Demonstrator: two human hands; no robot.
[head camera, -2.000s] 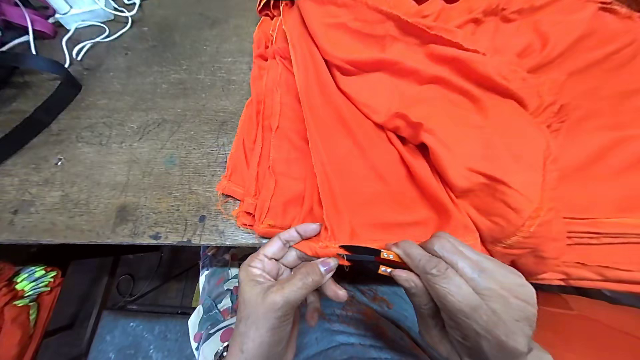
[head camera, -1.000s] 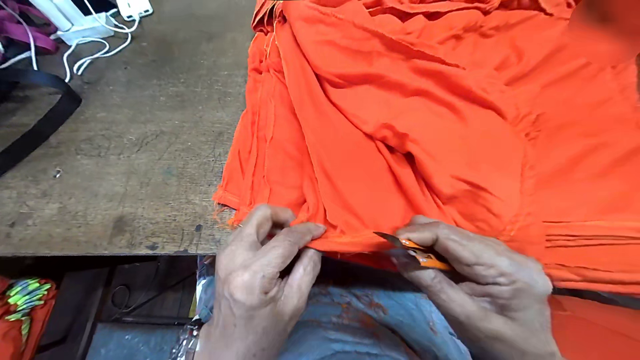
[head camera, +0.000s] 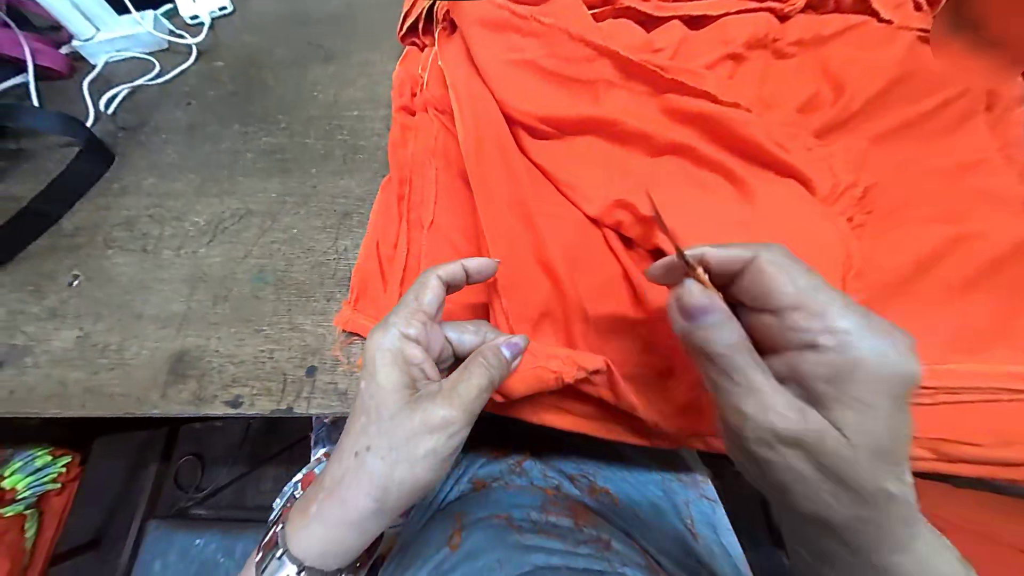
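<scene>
Orange fabric lies in folds and stacked layers over the right part of the wooden table, with a loose, frayed hem at the front edge. My left hand is just over that hem, its thumb and fingers apart; no held item can be seen in it. My right hand is raised above the fabric and pinches small thread snips between thumb and fingers. The thin dark blade points up and to the left. Most of the tool's body is hidden by the fingers.
At the back left are white cords, a white object and a black strap. Below the table edge at lower left lies a red item with green and yellow strips. My lap is under the front edge.
Both hands were at the front hem, the left one pinching it. The left fingers have parted from the hem, and the right hand has lifted the snips up over the fabric.
</scene>
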